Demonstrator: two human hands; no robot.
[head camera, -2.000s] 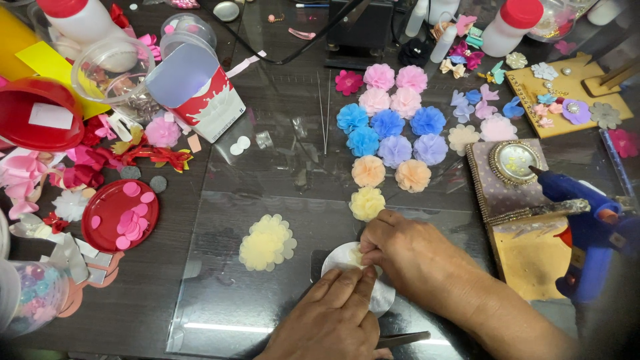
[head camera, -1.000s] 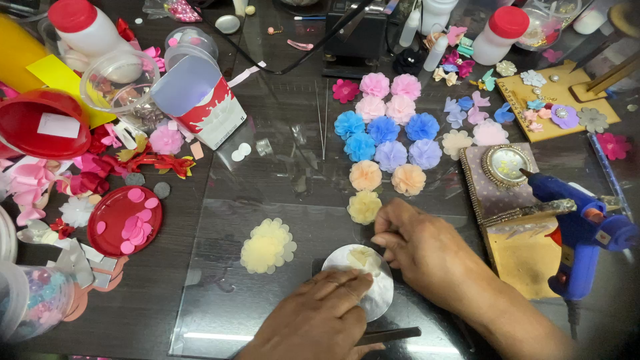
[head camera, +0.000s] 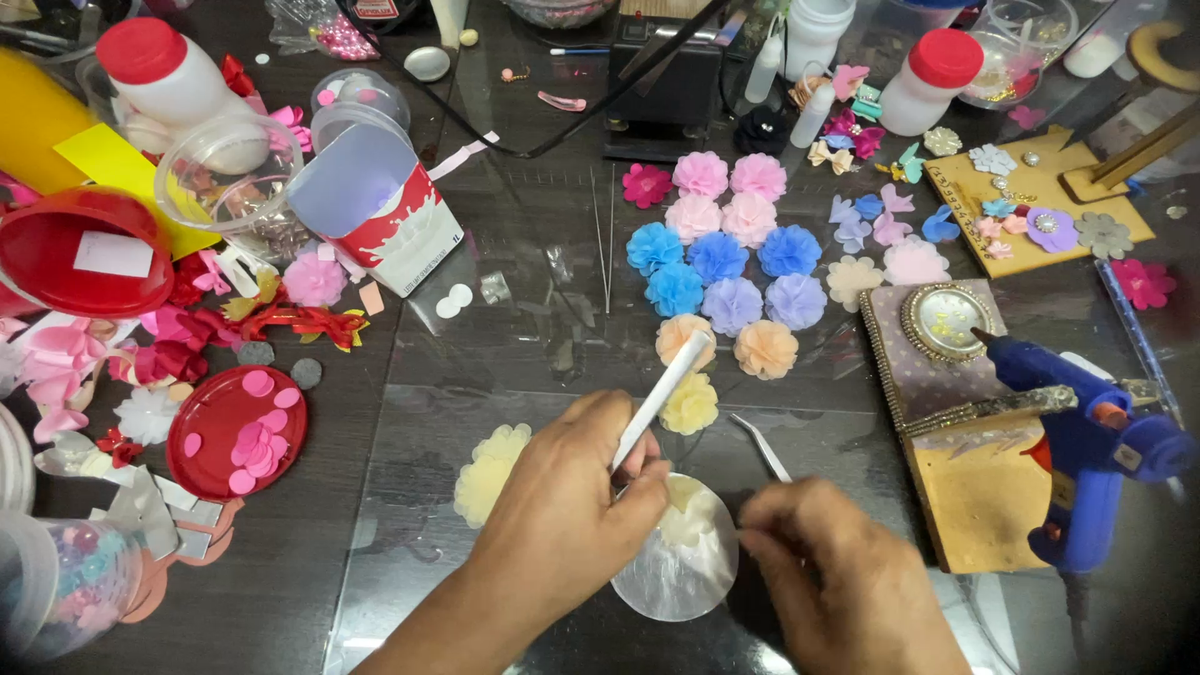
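Note:
My left hand (head camera: 572, 497) grips a slim white stick (head camera: 661, 398) that slants up to the right. Beside its fingertips a round, shiny disc (head camera: 670, 586) lies on the glass sheet, with a pale cream fabric petal piece (head camera: 689, 520) on it. Right of the disc is my right hand (head camera: 825, 562), fingers curled around bent-tip tweezers (head camera: 764, 445) whose tips point up and left; the grip itself is partly hidden. A stack of scalloped yellow fabric pieces (head camera: 487, 473) sits left of my left hand. Above the hands are a finished yellow fabric flower (head camera: 689, 403) and peach flowers (head camera: 766, 351).
A blue hot glue gun (head camera: 1078, 450) rests on a wooden stand at the right. Blue flowers (head camera: 717, 255) and pink ones stand farther back. Left are a milk carton (head camera: 412, 225), a red lid (head camera: 187, 450) with pink discs, ribbons and plastic tubs.
My left hand has lifted off the disc and now holds the white stick. My right hand has moved from above the disc to its right side, with tweezers now at its fingers.

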